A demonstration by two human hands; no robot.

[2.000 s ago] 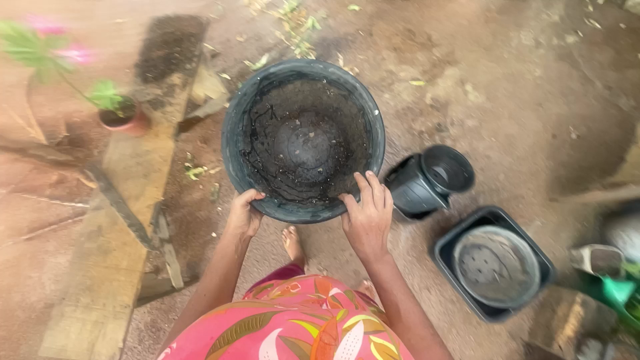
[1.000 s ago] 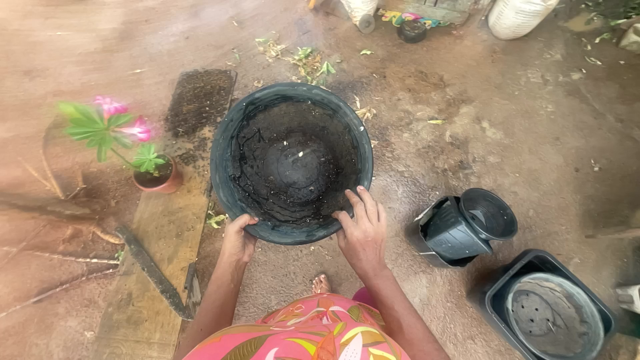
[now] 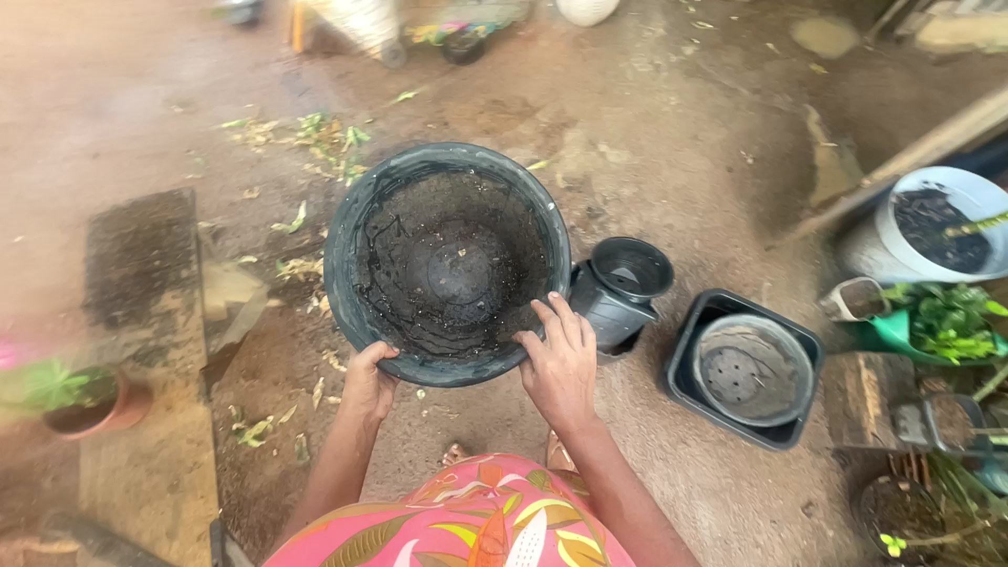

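A large round black plastic basin (image 3: 461, 272) is held out in front of me, its inside smeared with bits of dirt. My left hand (image 3: 372, 381) grips the rim at the lower left, thumb on top and fingers underneath. At the lower right, my right hand (image 3: 561, 364) holds the rim with its fingertips over the edge; its thumb points inward. Just right of the basin, stacked black plastic pots (image 3: 622, 299) stand on the ground. Farther right, a round grey pot with drainage holes (image 3: 754, 370) sits in a black square tub (image 3: 805, 429).
A wooden board (image 3: 150, 472) lies at left, with a dark soil patch (image 3: 142, 256) and a potted plant (image 3: 102, 402). At right are a white bucket of soil (image 3: 945, 224), a green planter (image 3: 917, 339) and more pots. Dry leaves (image 3: 323, 142) litter the dirt ground; my feet are below the basin.
The view has shifted sideways, bringing the white bucket and green planter at right into sight. Both hands keep hold of the basin's rim throughout.
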